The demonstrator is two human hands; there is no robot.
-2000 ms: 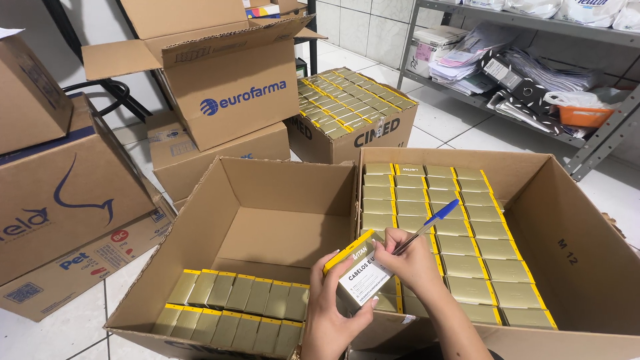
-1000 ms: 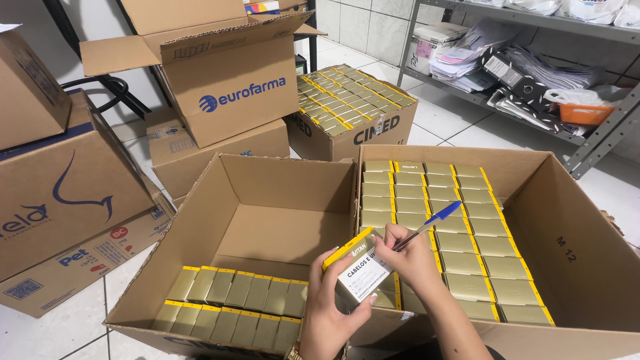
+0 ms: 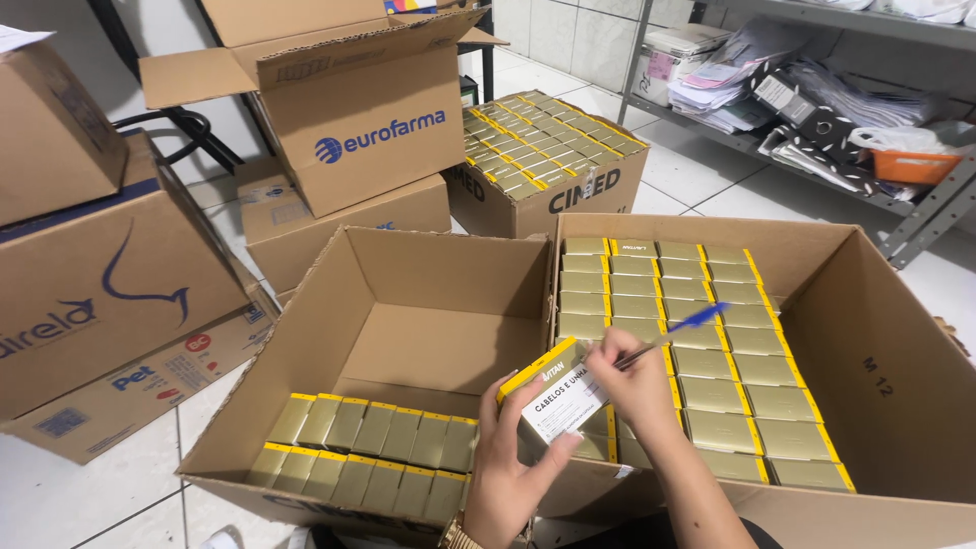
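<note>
My left hand (image 3: 518, 457) grips a small gold, white and yellow Lavitan carton (image 3: 560, 396), tilted above the meeting edges of two cardboard boxes. In my right hand (image 3: 633, 377) is a blue-capped ballpoint pen (image 3: 679, 324), its lower end at the carton's upper right part; the tip is hidden by my fingers. The left open cardboard box (image 3: 450, 267) holds two rows of upright gold cartons (image 3: 381, 435) at its near side. Inside the right open cardboard box (image 3: 900, 366), stacked gold cartons (image 3: 724, 385) stand in several columns.
Behind stands a Cimed box (image 3: 587, 198) filled with gold cartons. An open Eurofarma box (image 3: 366, 145) rests on another box (image 3: 343, 236). More cardboard boxes (image 3: 99, 282) are stacked at the left. A metal shelf (image 3: 762, 145) at the upper right carries papers, binders and an orange container (image 3: 915, 166).
My right hand and the pen have shifted slightly against the carton, and the pen now leans lower. My left hand keeps its hold on the carton.
</note>
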